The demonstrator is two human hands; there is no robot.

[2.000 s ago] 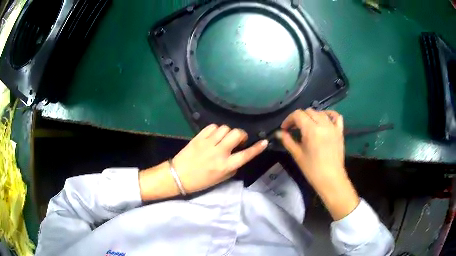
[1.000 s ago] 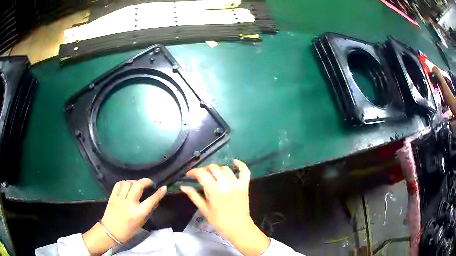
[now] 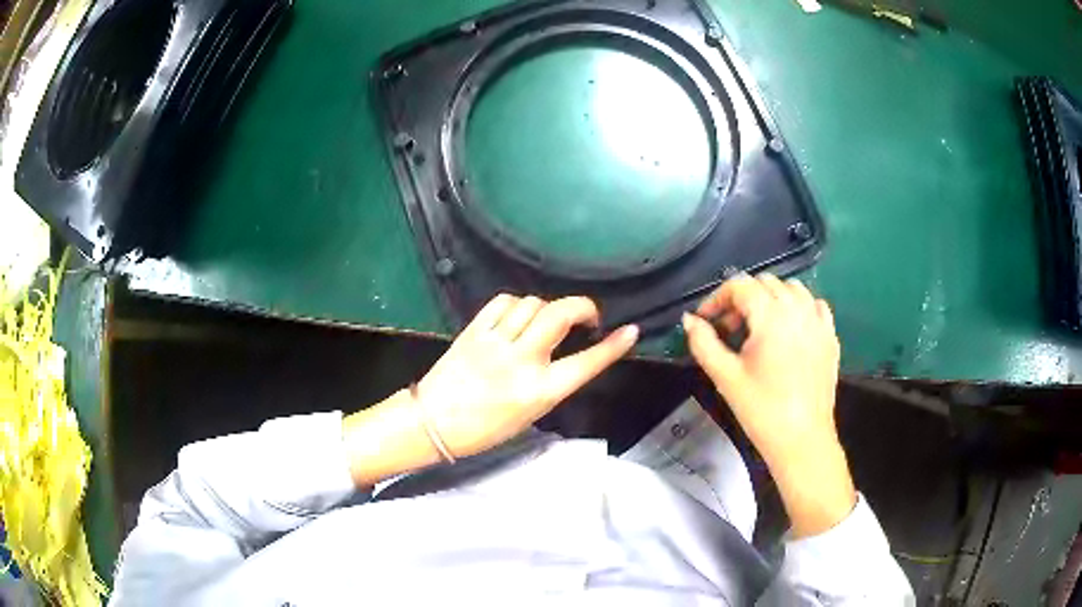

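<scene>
A square black plastic frame (image 3: pixel 409 178) with a large round opening lies flat on the green bench, its near edge at the bench front. My left hand (image 3: pixel 504 368) is at the frame's near edge, its index finger pressing there and its thumb and fingers spread; whether it grips anything is hidden. My right hand (image 3: pixel 771 356) is just right of it at the same edge, thumb and fingertips pinched close together. A thin dark strip seems to run between the hands along the edge, but it is hard to see against the frame.
Stacked black frames (image 3: pixel 89 208) stand tilted at the left. Another stack (image 3: pixel 1050 202) is cut off at the right edge. Yellow backing-paper waste (image 3: pixel 36 439) hangs in a heap at far left. The green bench's front edge (image 3: pixel 297 317) runs just above my lap.
The view swung right and back, so the frame is near the centre again. Compared with the oldest frame, my right hand is slightly farther right, and the dark strip trailing beyond it no longer shows.
</scene>
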